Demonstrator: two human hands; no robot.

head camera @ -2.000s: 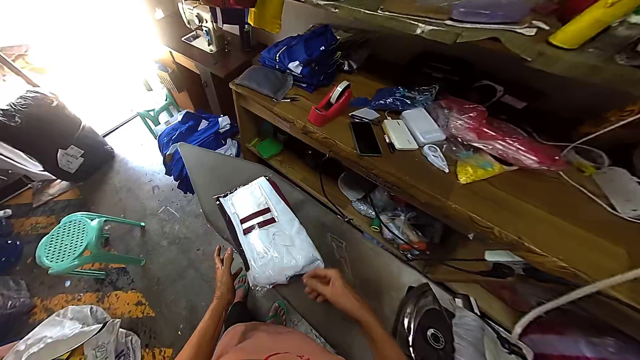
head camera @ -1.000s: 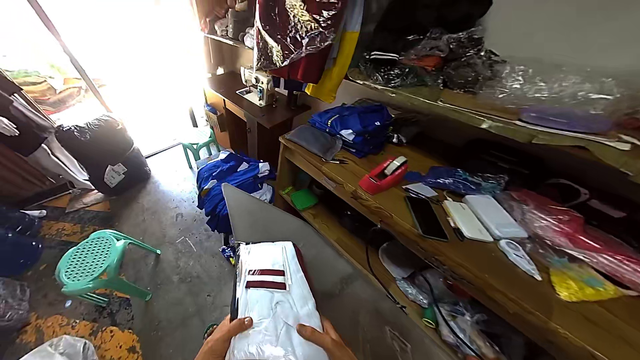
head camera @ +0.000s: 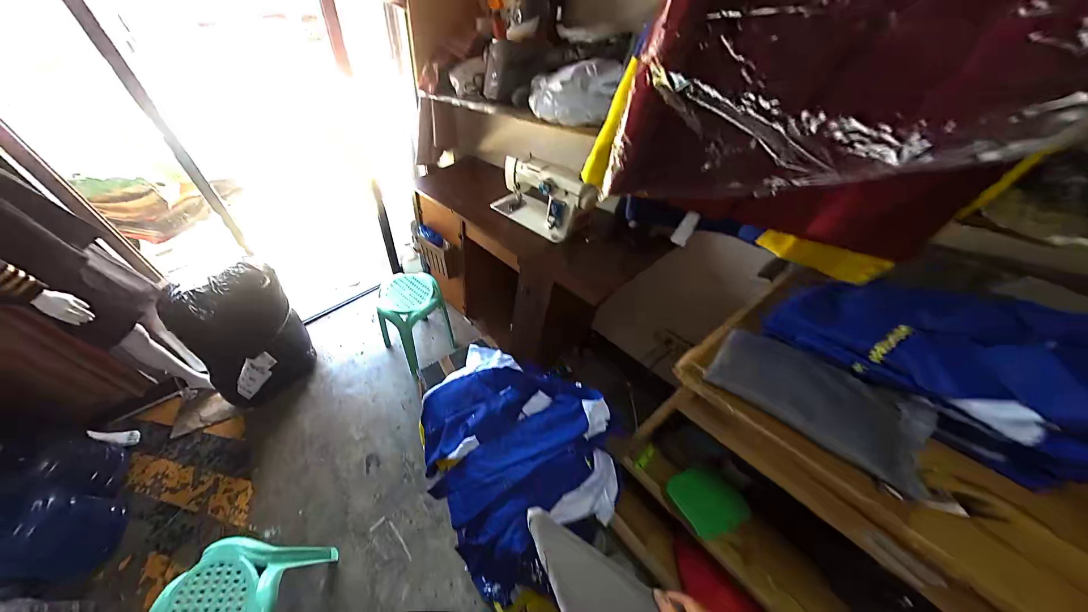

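Only a few fingertips of one hand, apparently my right hand (head camera: pixel 677 602), show at the bottom edge, beside the pointed end of a grey board (head camera: pixel 586 565). Whether they hold anything is hidden. My left hand is out of view. Just beyond the board's tip lies a heap of blue and white garments (head camera: pixel 518 450). To the right, a folded grey cloth (head camera: pixel 812 399) and more folded blue garments (head camera: pixel 935 348) rest on a wooden workbench (head camera: pixel 977 527). The white packaged garment from before is not visible.
A green plastic stool (head camera: pixel 408 297) stands by a sewing machine (head camera: pixel 544 195) on a brown table. Another green stool (head camera: pixel 221 586) is at lower left. A stuffed black bag (head camera: pixel 238 331) sits near the bright doorway. Plastic-covered maroon garments (head camera: pixel 850 110) hang at upper right.
The view has swung strongly toward the doorway and sewing machine. Both hands held the white packaged garment one second ago; now the package and one hand are out of view.
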